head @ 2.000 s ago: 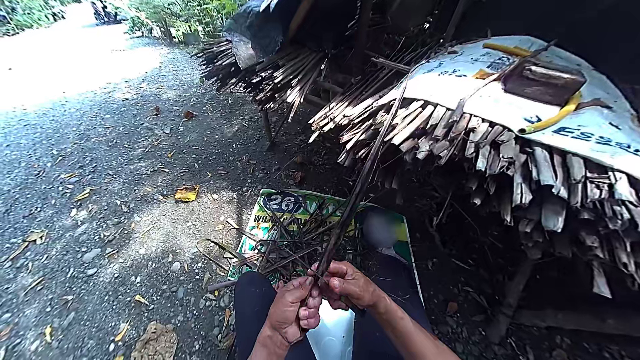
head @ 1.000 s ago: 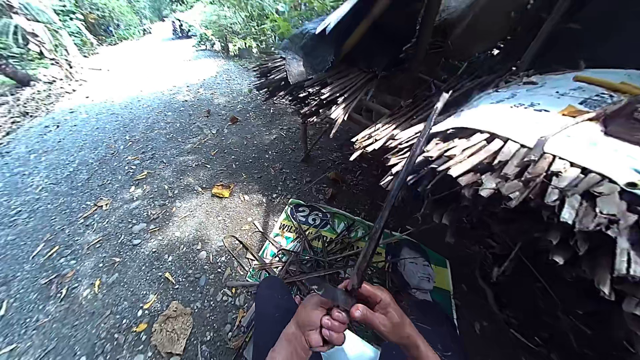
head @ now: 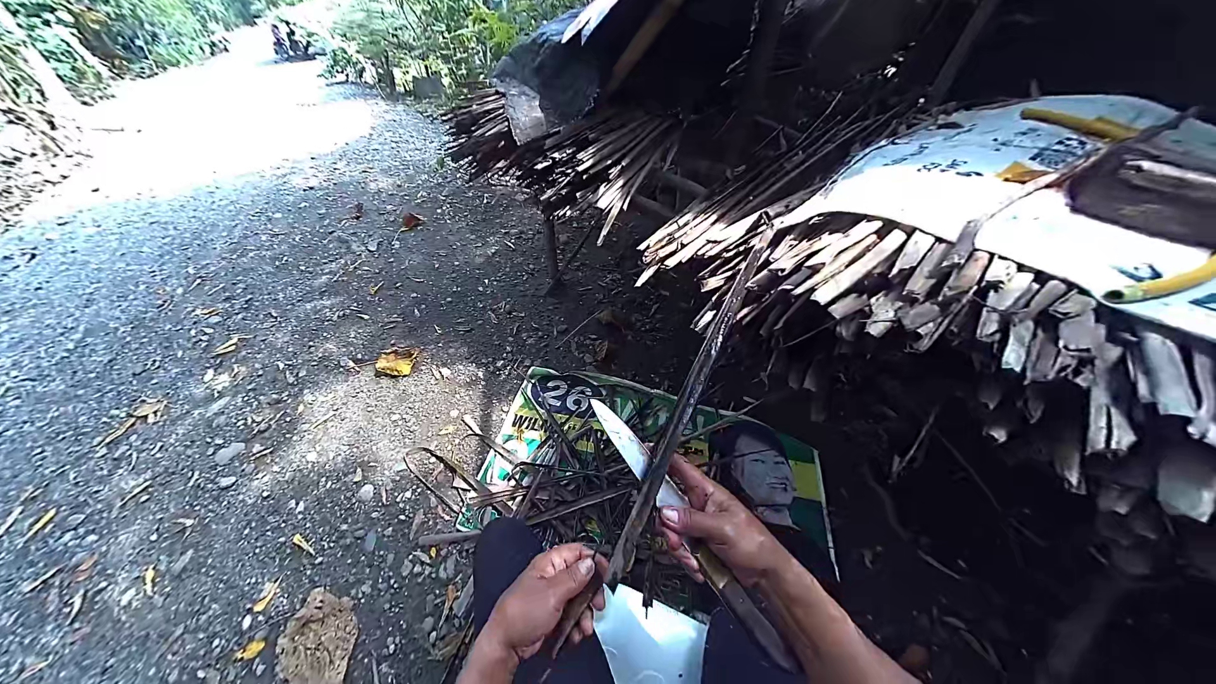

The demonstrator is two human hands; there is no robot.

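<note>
In my right hand point(head: 712, 522) is a knife point(head: 627, 442), its pale blade pointing up and left across a long dark plant stalk point(head: 698, 380). The stalk rises from between my hands toward the upper right. My left hand point(head: 551, 598) grips a dark strip of plant material point(head: 575, 613) near the stalk's lower end; whether the two are one piece I cannot tell. Thin dark strips point(head: 560, 484) lie heaped on a printed poster point(head: 807, 456) in front of my knees. A white sheet point(head: 651, 636) shows between my legs.
Bundled dry stalks point(head: 1007, 294) project from a dark shelter at the right, with a white printed sack point(head: 912, 195) and yellow tube-like pieces point(head: 1164, 285) on top. A post point(head: 550, 249) stands beyond the poster. Gravel ground point(head: 237, 380) with fallen leaves and a flat stone point(head: 317, 638) lies left.
The knife blade now shows clearly, pointing up-left across the stalk. My hands, close together a second ago, have moved apart, the right one up and to the right.
</note>
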